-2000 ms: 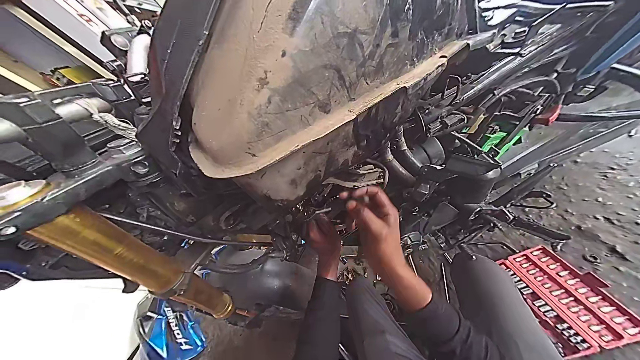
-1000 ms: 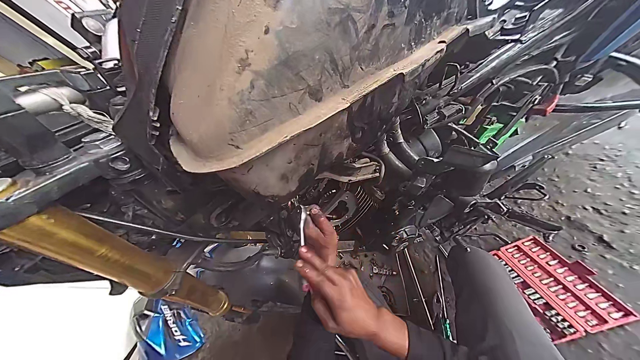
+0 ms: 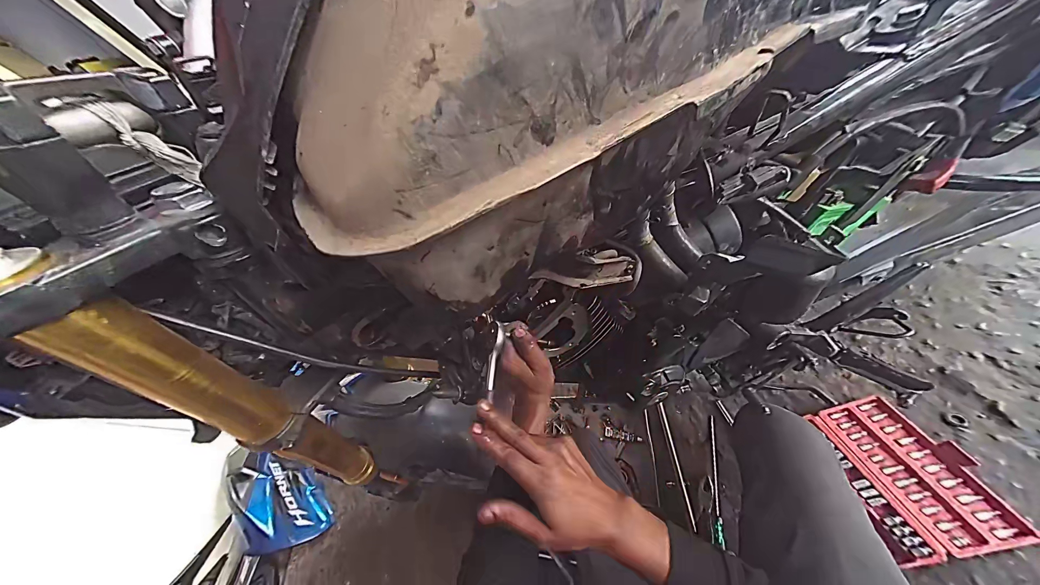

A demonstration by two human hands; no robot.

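A metal wrench (image 3: 494, 361) stands nearly upright below the motorcycle's scuffed fuel tank (image 3: 487, 122), its upper end against dark parts beside the finned engine cylinder (image 3: 597, 325). My left hand (image 3: 530, 378) is at its upper end, fingertips on the wrench head; the palm side is partly hidden. Lower down, my right hand (image 3: 561, 487) has its fingers spread and its fingertips at the wrench's lower end, thumb apart. What the wrench head sits on is too small and dark to tell.
A gold fork tube (image 3: 162, 378) slants in at left, above a blue bag (image 3: 284, 504). A red socket case (image 3: 934, 479) lies at right on the rough ground. Long rods (image 3: 674, 463) and small metal parts (image 3: 621, 431) lie behind my right hand, beside my knee (image 3: 804, 496).
Two seconds ago both hands were close together at the engine and no wrench showed plainly. My right hand has since moved down to the wrench's lower end.
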